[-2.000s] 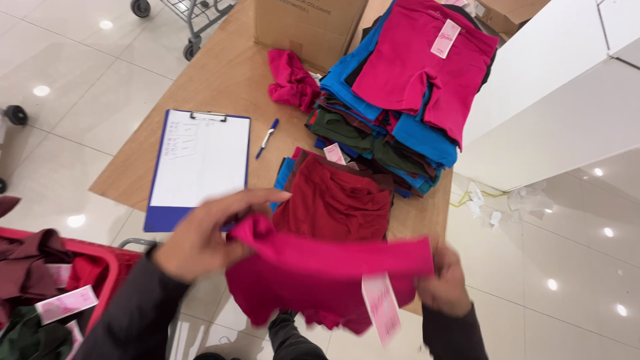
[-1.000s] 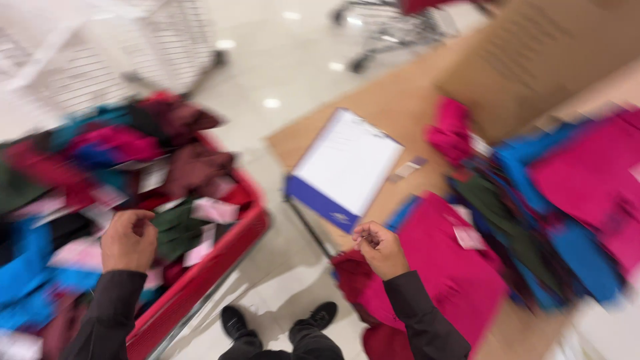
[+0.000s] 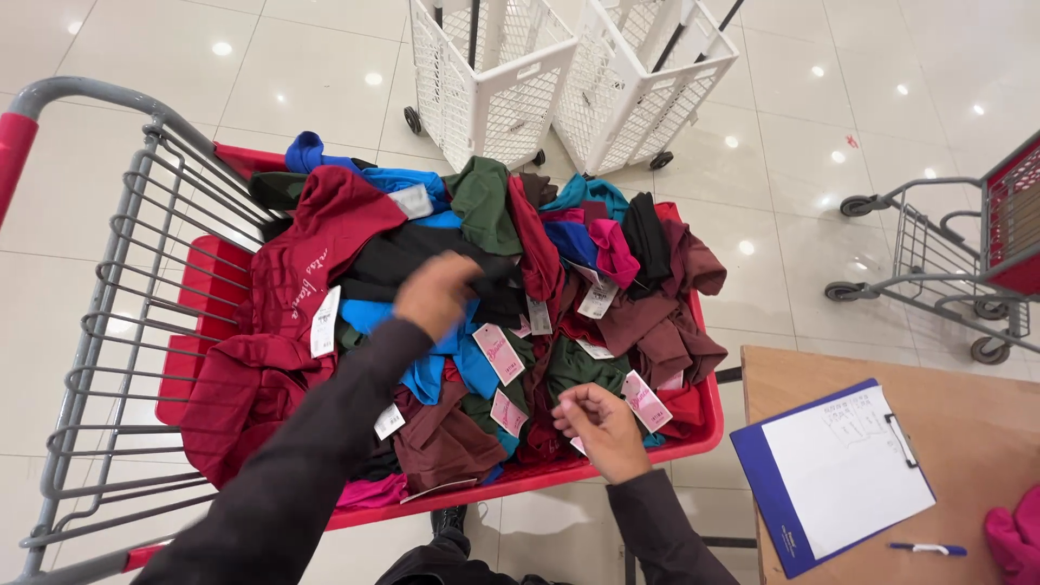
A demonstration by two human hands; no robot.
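A red shopping cart (image 3: 520,492) is heaped with folded and crumpled garments. My left hand (image 3: 439,294), blurred, is over a black garment (image 3: 406,248) and a bright blue garment (image 3: 471,357) near the middle of the heap; whether it grips either cannot be told. My right hand (image 3: 603,431) hovers above the near right part of the heap, its fingers curled with no cloth seen in them, close to a pink tag (image 3: 647,402) and a dark green garment (image 3: 581,370). Dark red garments (image 3: 333,219) lie at the left, maroon ones (image 3: 650,333) at the right.
Two white rolling baskets (image 3: 520,97) (image 3: 634,101) stand beyond the cart. Another shopping cart (image 3: 934,252) is at the right. On the wooden table (image 3: 812,370) lie a blue clipboard (image 3: 768,479) with a written sheet, a pen (image 3: 928,549) and a bright pink garment (image 3: 1016,532).
Two seconds ago both hands held a bright pink garment above the table; one second ago it was out of them. The view has swung left to the cart, with my left hand now over the heap.
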